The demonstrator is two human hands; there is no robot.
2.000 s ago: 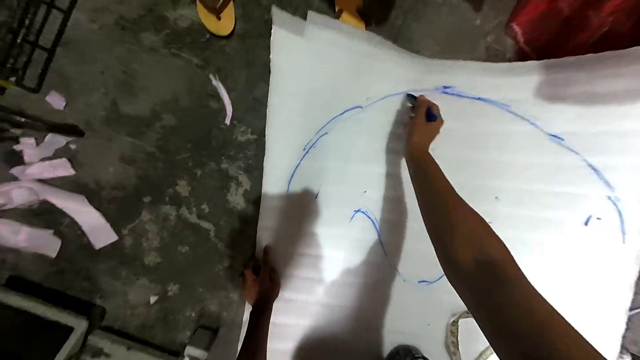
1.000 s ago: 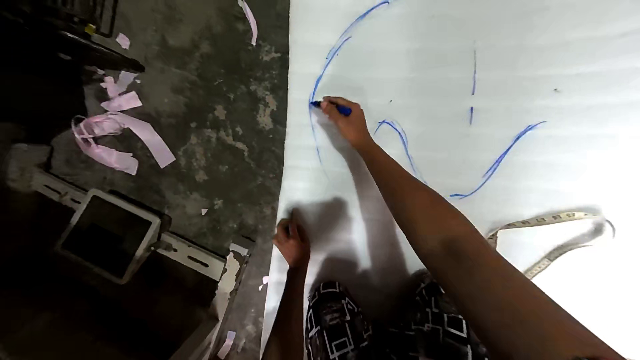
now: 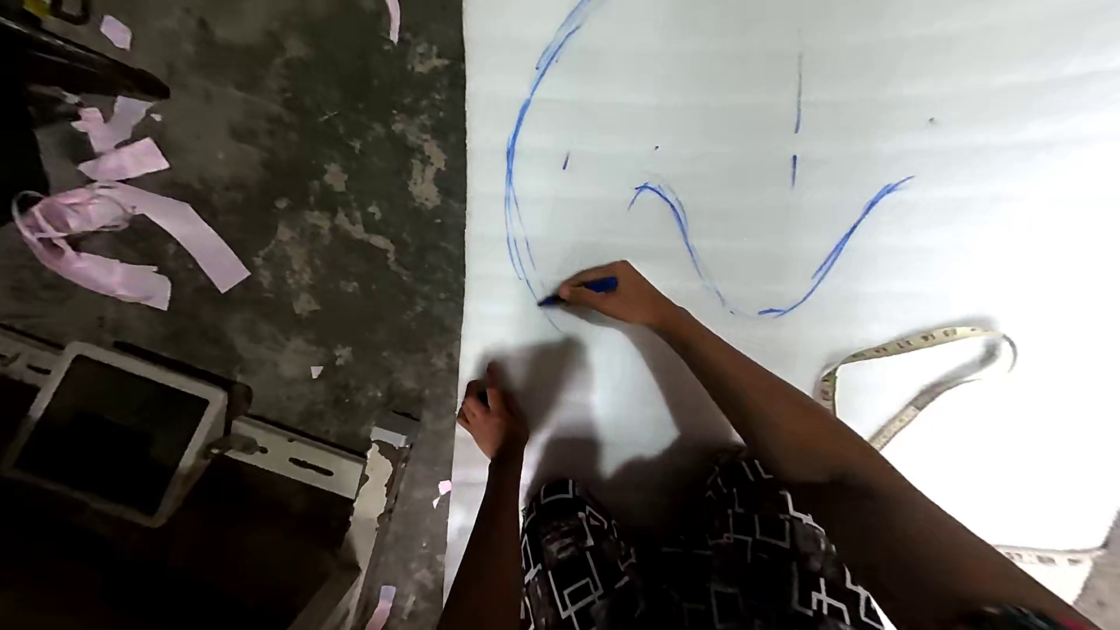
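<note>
A large white sheet (image 3: 744,105) lies on the floor, with a long blue curve down its left part and a blue wavy line near the middle. My right hand (image 3: 617,293) grips a blue marker (image 3: 600,285), its tip at the lower end of the long curve. My left hand (image 3: 492,418) rests at the sheet's left edge, below and left of the marker; a small dark thing shows between its fingers, too unclear to name. A measuring tape (image 3: 919,339) lies looped on the sheet at the right.
Pink scraps (image 3: 188,229) lie on the stained concrete floor (image 3: 350,157) to the left. A dark panel with a pale frame (image 3: 210,411) and a slotted metal strip (image 3: 302,461) stand at the lower left. My knees in patterned cloth (image 3: 577,560) are at the sheet's near side.
My right hand has moved down the left side of the long curve with the marker, and that line now reaches lower. The view has shifted greatly. My left hand stays at the sheet's edge.
</note>
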